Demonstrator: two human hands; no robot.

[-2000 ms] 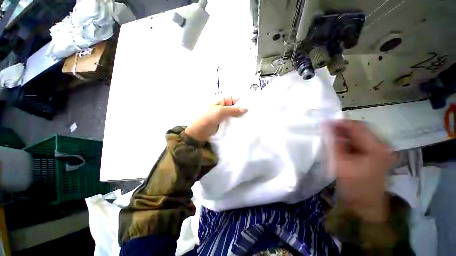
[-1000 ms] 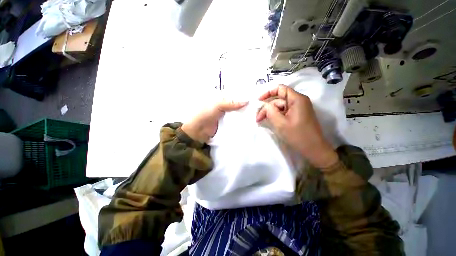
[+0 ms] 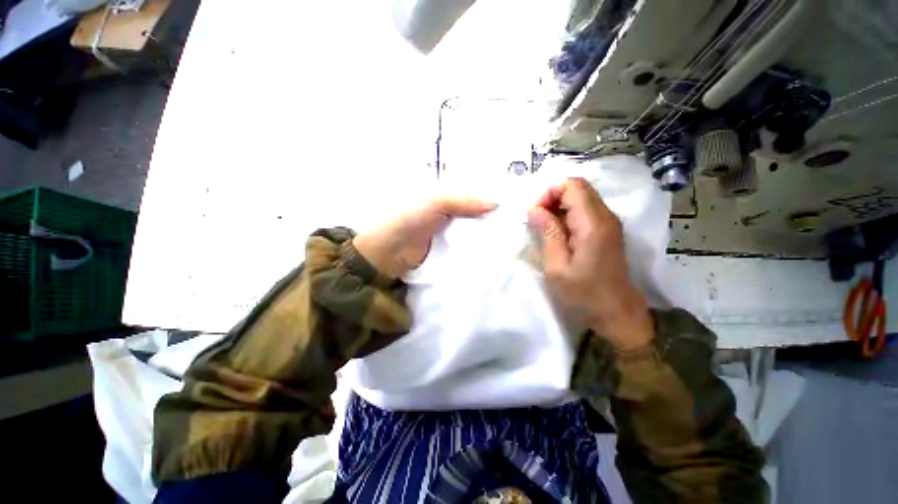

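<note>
A white fabric garment piece point(image 3: 473, 325) lies over the table's front edge and hangs to the lap, its far right part under the sewing machine head point(image 3: 729, 148). My left hand point(image 3: 418, 234) holds the cloth's left side, thumb on top and pointing right, the other fingers hidden under it. My right hand point(image 3: 588, 251) is above the cloth, thumb and index fingertips pinched together close to the machine's front. Whether the fingertips pinch cloth or a fine thread is too small to tell.
Orange-handled scissors point(image 3: 865, 315) are at the right by the machine. A pale lamp head point(image 3: 428, 22) hangs over the white table point(image 3: 246, 177). A green crate point(image 3: 74, 271) stands on the floor at left, with white cloth point(image 3: 128, 418) beside the lap. A cardboard box point(image 3: 118, 31) is at upper left.
My right hand has come from the cloth's right side to its middle near the machine and now pinches there. My left hand stays on the cloth. The view has shifted, showing the scissors fully.
</note>
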